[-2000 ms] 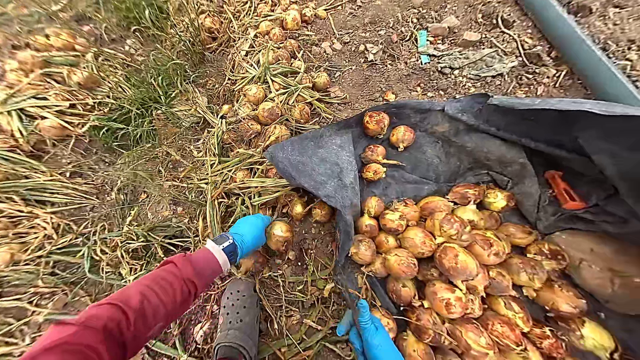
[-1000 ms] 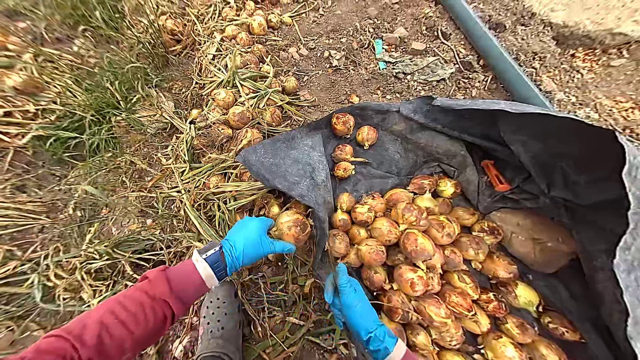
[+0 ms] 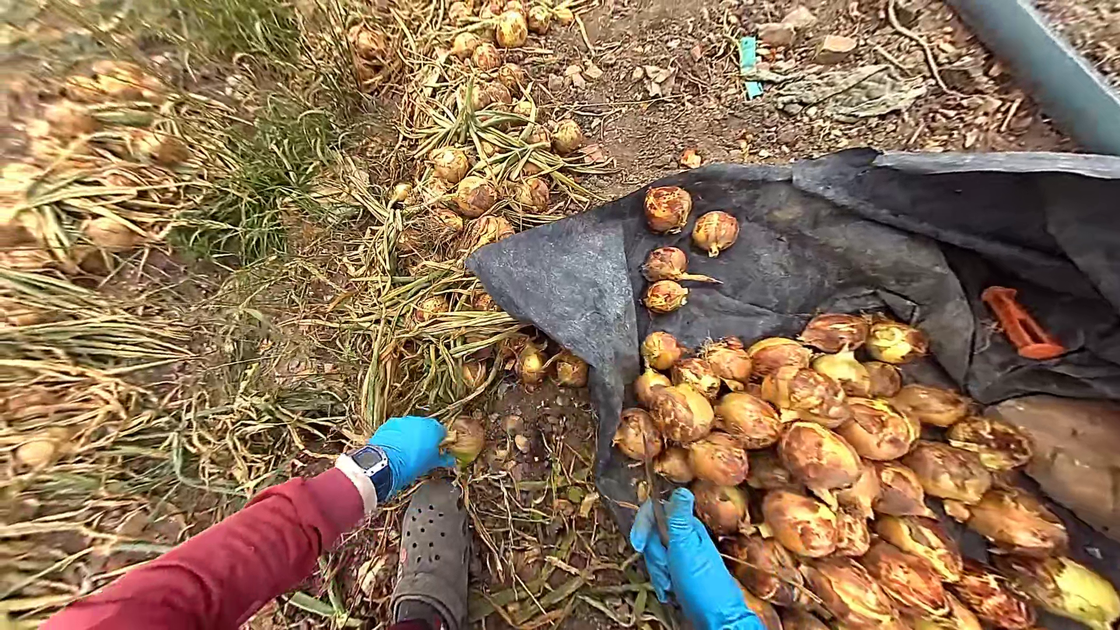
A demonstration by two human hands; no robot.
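Note:
My left hand (image 3: 409, 451), in a blue glove, has its fingertips on a greenish-brown onion (image 3: 465, 438) at its stem, low over the soil left of the black fabric sheet (image 3: 564, 280). At the lower edge of the onion pile (image 3: 818, 455) is my right hand (image 3: 691, 556), also gloved in blue. Its fingers are closed around a thin, dark, upright tool (image 3: 654, 494), whose kind I cannot tell. Several smaller onions (image 3: 668, 209) lie apart at the upper part of the sheet.
Pulled onions with dry tops (image 3: 475, 196) run in a row up the left of the sheet. An orange plastic piece (image 3: 1021, 324) lies in its folds. A grey pipe (image 3: 1041, 74) crosses the upper right. My grey clog (image 3: 434, 547) stands below my left hand.
My left hand, beside my right hand with an onion a second ago, has moved left, away from the sheet's edge. The onion now at its fingers looks smaller and greener.

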